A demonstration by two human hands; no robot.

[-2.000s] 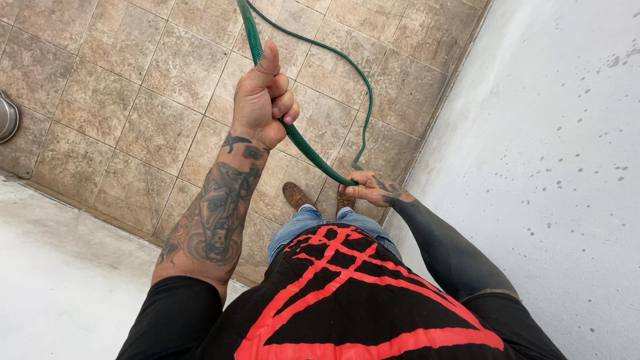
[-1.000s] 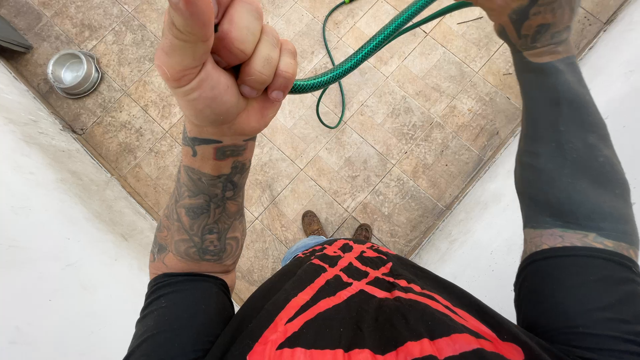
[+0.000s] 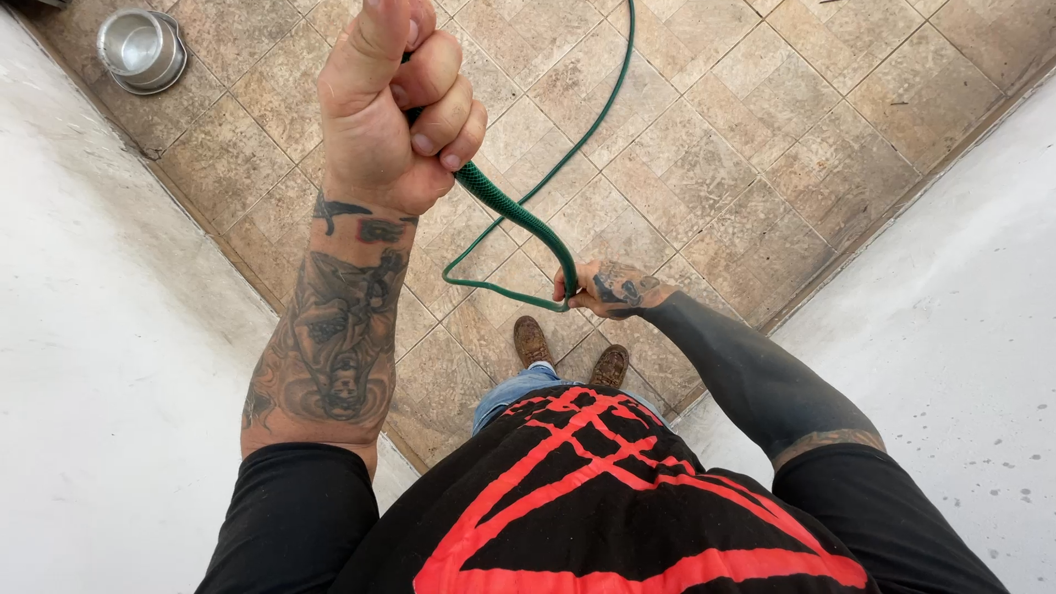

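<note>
My left hand (image 3: 400, 107) is raised at the upper middle of the head view, its fingers wrapped around a green garden hose (image 3: 516, 210). From that fist the hose curves down to my right hand (image 3: 610, 289), which grips it low, just above my shoes. Beyond my right hand the hose bends sharply back, makes a narrow turn and runs over the floor tiles to the top edge. The part inside my left fist is mostly hidden by the fingers.
A round metal bowl (image 3: 142, 51) stands on the tiled floor (image 3: 668, 157) at the upper left. White walls rise on the left (image 3: 99, 330) and on the right (image 3: 932, 355). My brown shoes (image 3: 532, 340) are together near the corner between them.
My right hand has moved down from the upper right to near my feet, still on the hose. My left hand keeps its grip. The hose on the floor lies in a different curve.
</note>
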